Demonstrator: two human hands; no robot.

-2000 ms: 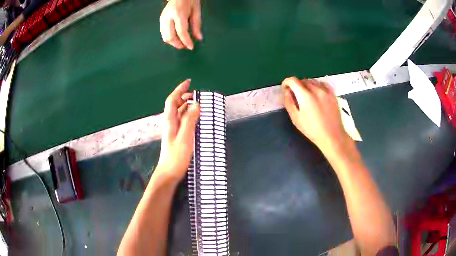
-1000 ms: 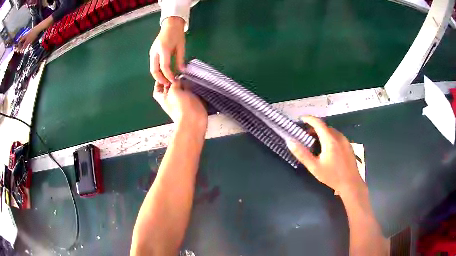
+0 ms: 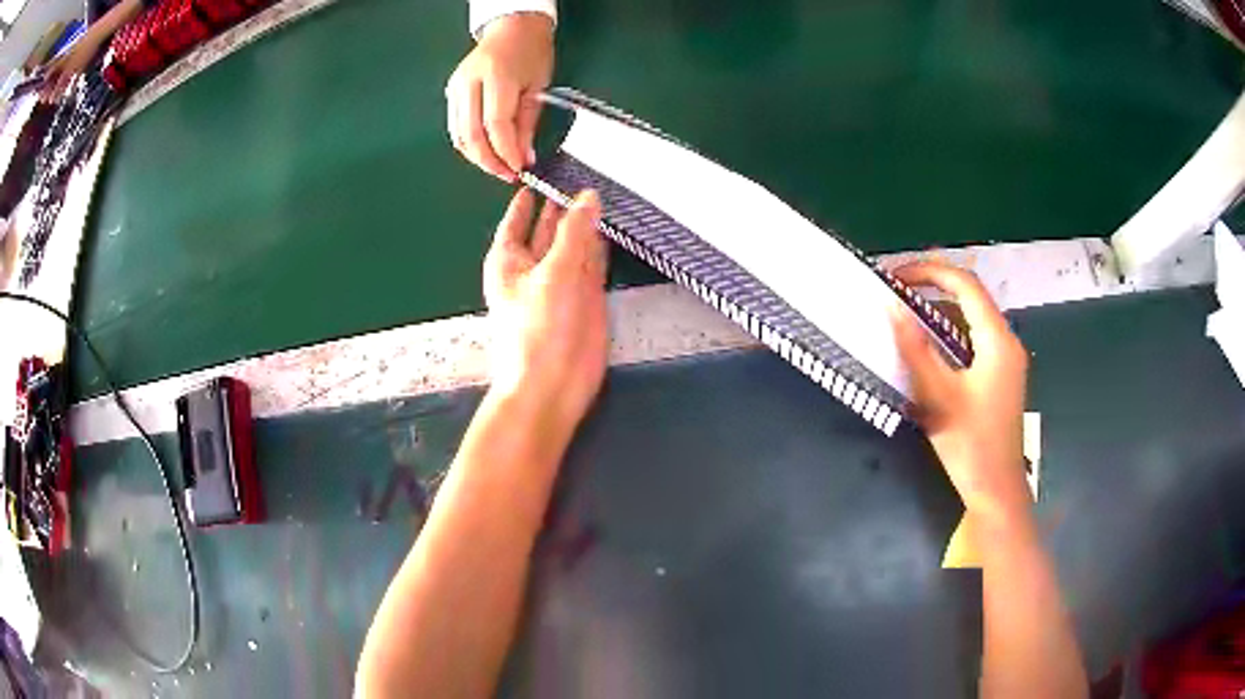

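A long slotted strip (image 3: 737, 225), black-and-white ribbed with a plain white face, is held up slantwise over the rail between belt and bench. My right hand (image 3: 963, 369) grips its near right end, thumb on the white face. My left hand (image 3: 553, 280) is at the lower edge near the far left end, fingers partly spread; whether it grips the strip is unclear. Another person's hand (image 3: 494, 103) with a white sleeve holds the far end.
A black-and-red device (image 3: 219, 451) lies on the bench (image 3: 683, 574) at left, beside a black cable (image 3: 144, 464). The green conveyor belt (image 3: 301, 205) runs beyond the pale rail (image 3: 341, 378). A white post (image 3: 1181, 178) stands at right. Red devices (image 3: 184, 34) line the far left.
The strip was upright in view along my left hand; it was lifted, swung slantwise and turned to show its white face. My right hand took its near end, and the other person's hand took the far end.
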